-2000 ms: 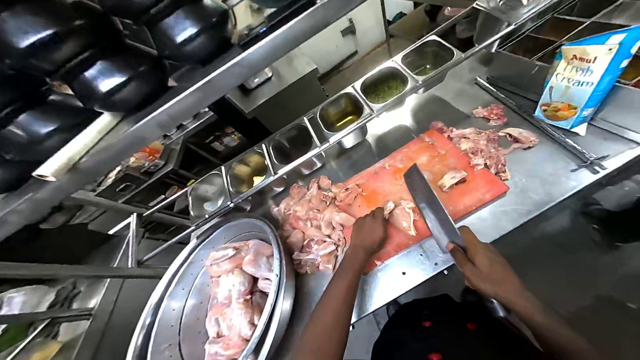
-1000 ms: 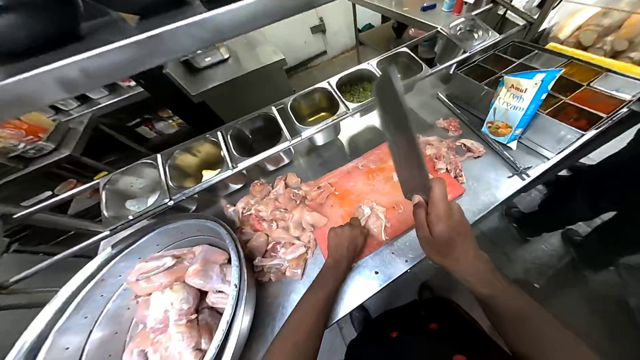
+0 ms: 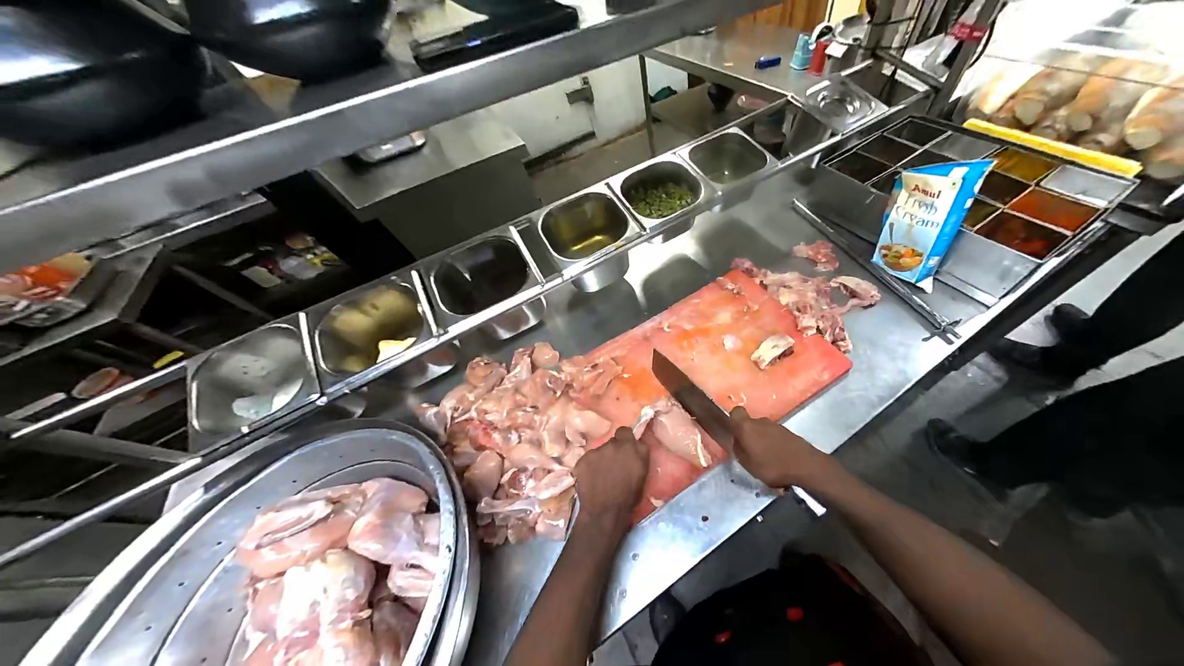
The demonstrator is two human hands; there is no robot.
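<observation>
My left hand [image 3: 612,470] grips the end of a raw chicken piece [image 3: 680,433] on the red cutting board [image 3: 786,398]. In my right hand [image 3: 772,449] is a large knife [image 3: 689,393], its blade low over the board beside that piece. A heap of cut chicken [image 3: 527,425] covers the board's left end and the steel beside it. Scraps of meat and bone [image 3: 809,301] lie at the far right end, and a small pale piece [image 3: 772,351] rests on the board. Whole raw chickens [image 3: 324,573] fill part of a perforated steel pan [image 3: 190,555] at the lower left.
Steel inset pans [image 3: 583,225] line the counter's back edge. A carton of cream [image 3: 932,222] stands at the right beside metal skewers or tongs [image 3: 874,266] and a sectioned spice tray [image 3: 1027,236]. A steel shelf [image 3: 370,106] crosses above. A person's dark-clothed legs [image 3: 1101,388] are at the right.
The knife, raised upright a second ago, is now lowered beside the chicken piece. My left hand stays at that piece. The view has shifted.
</observation>
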